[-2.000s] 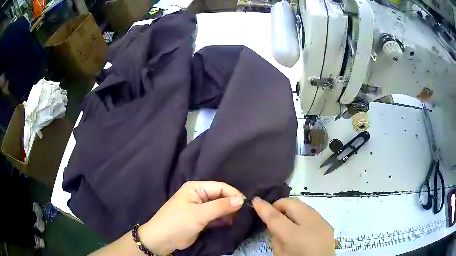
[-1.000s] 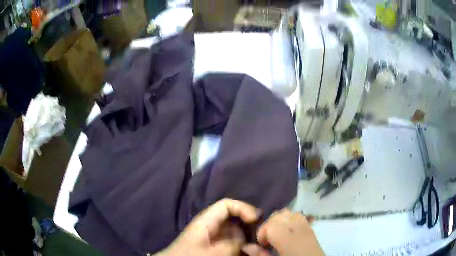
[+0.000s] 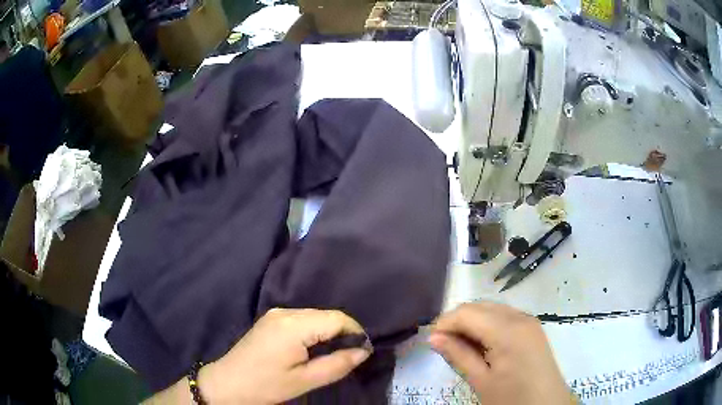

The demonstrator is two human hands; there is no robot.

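A dark purple-grey garment [image 3: 364, 213] lies over the left and middle of the white table, with a looped part at its centre. My left hand [image 3: 293, 352] pinches the garment's edge between thumb and fingers at the bottom centre. My right hand [image 3: 495, 348] is to its right, off the cloth, with thumb and index finger nearly together. A very fine strand seems to run between the fingertips and the cloth edge; it is hard to make out.
The white sewing machine head [image 3: 495, 103] stands at the right. Black thread snips [image 3: 538, 255] and a cream tension dial [image 3: 552, 209] are below it. Long shears [image 3: 675, 293] lie far right. Cardboard boxes [image 3: 115, 91] stand on the floor at left, one holding white cloth [image 3: 67, 190].
My hands were together at the cloth edge. My right hand has moved away to the right, and my left hand keeps its pinch. The view has also shifted slightly.
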